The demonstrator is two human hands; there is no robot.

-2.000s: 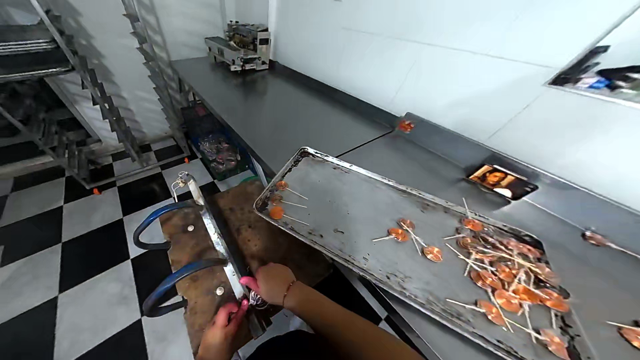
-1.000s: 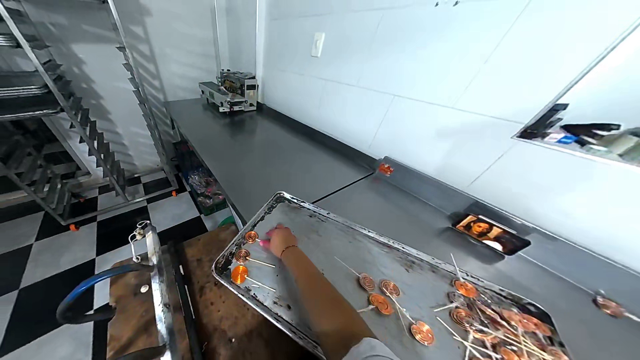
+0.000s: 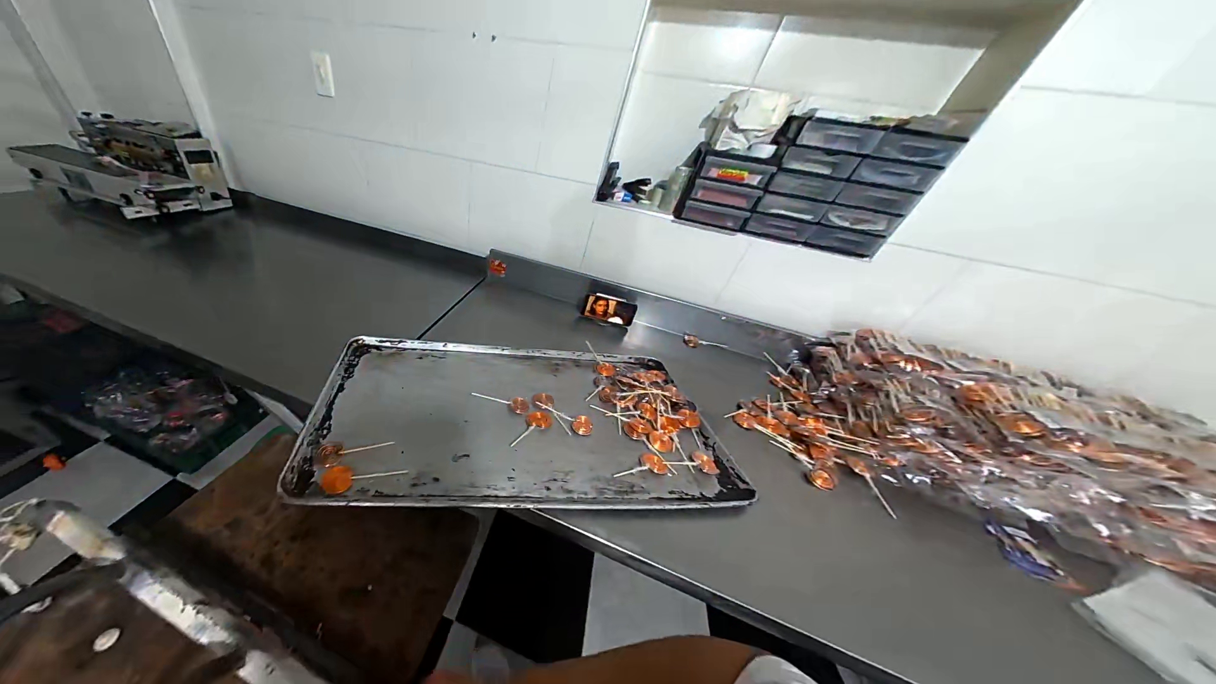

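Note:
A worn metal baking tray (image 3: pixel 437 494) lies on the steel counter, its left end jutting over the edge. Two orange lollipops (image 3: pixel 335 479) are at its left end, several in its middle, and a heap of lollipops (image 3: pixel 655 413) at its right. My right forearm crosses the bottom edge; only a sliver of my right hand (image 3: pixel 451 677) shows, below the tray, so its grip is hidden. My left hand is out of view. At lower left, a bar-shaped metal device (image 3: pixel 180 603) stands on a stained brown surface (image 3: pixel 256 532).
Loose lollipops (image 3: pixel 807 427) and a large pile of clear-wrapped lollipops (image 3: pixel 1026 427) cover the counter's right side. A phone (image 3: pixel 609 309) leans at the backsplash. A small machine (image 3: pixel 123 166) stands far left. Plastic drawers (image 3: pixel 798 195) fill a wall niche. White sheets (image 3: pixel 1159 617) lie lower right.
My right hand, at the tray's left end one second ago, has moved down out of the tray. Three lollipops lay there then; two lie there now. The view has swung right.

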